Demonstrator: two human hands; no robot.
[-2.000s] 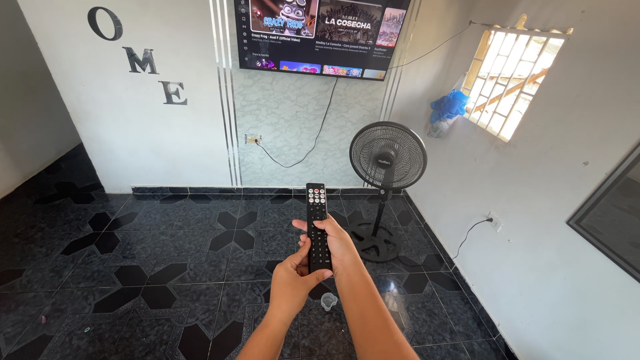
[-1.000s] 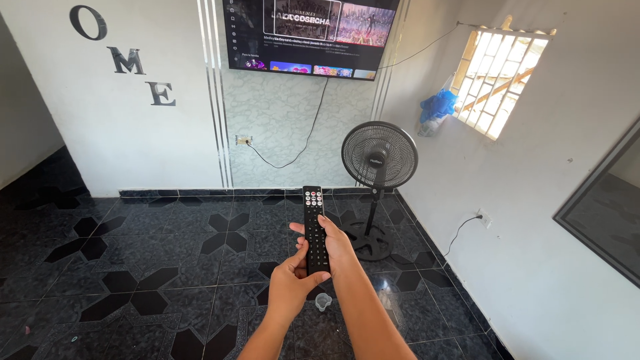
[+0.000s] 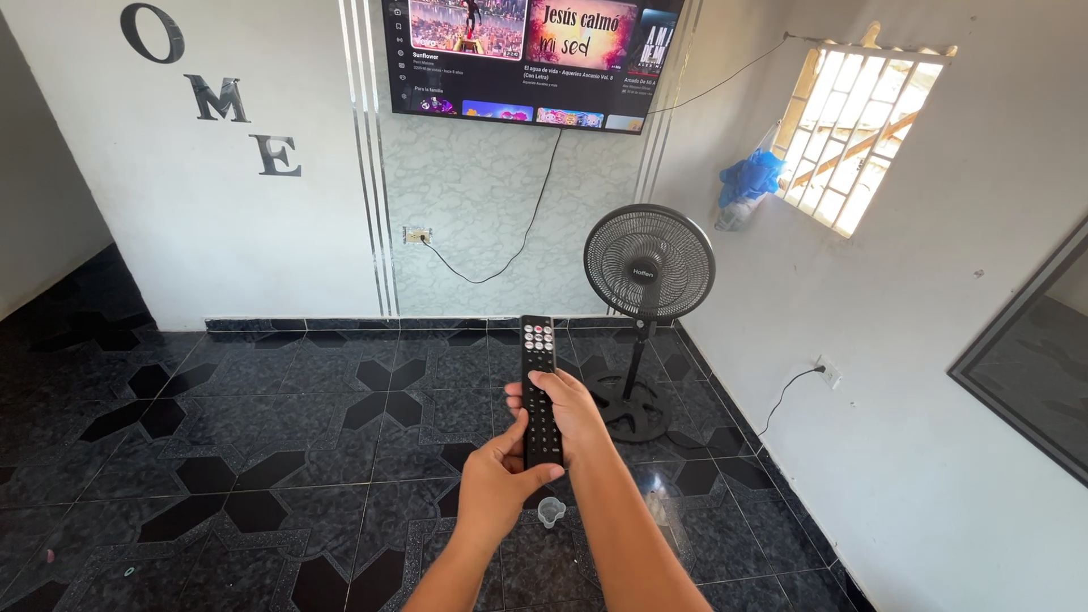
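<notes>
In the head view a black remote control (image 3: 542, 425) stands out upright against the dark floor, held in both hands. My left hand (image 3: 501, 476) grips its lower end, with the thumb across the bottom edge. My right hand (image 3: 571, 412) wraps its right side, its thumb lying on the buttons below the pale round keys. Some fingers behind the remote are hidden. Beyond and above, a wall-mounted television (image 3: 518, 76) shows rows of video thumbnails; its top is cut off by the frame.
A black pedestal fan (image 3: 649, 263) stands near the corner. A clear plastic piece (image 3: 551, 512) lies on the tiled floor (image 3: 297, 425). A cord runs from the television to a wall outlet (image 3: 417, 235). A blue bag (image 3: 751, 177) hangs by the barred window (image 3: 863, 127). A dark-framed panel (image 3: 1020, 348) is at right.
The thumbnails in the television's upper row have changed to different ones. Both hands stay on the remote, with the right thumb now slightly lower on its buttons.
</notes>
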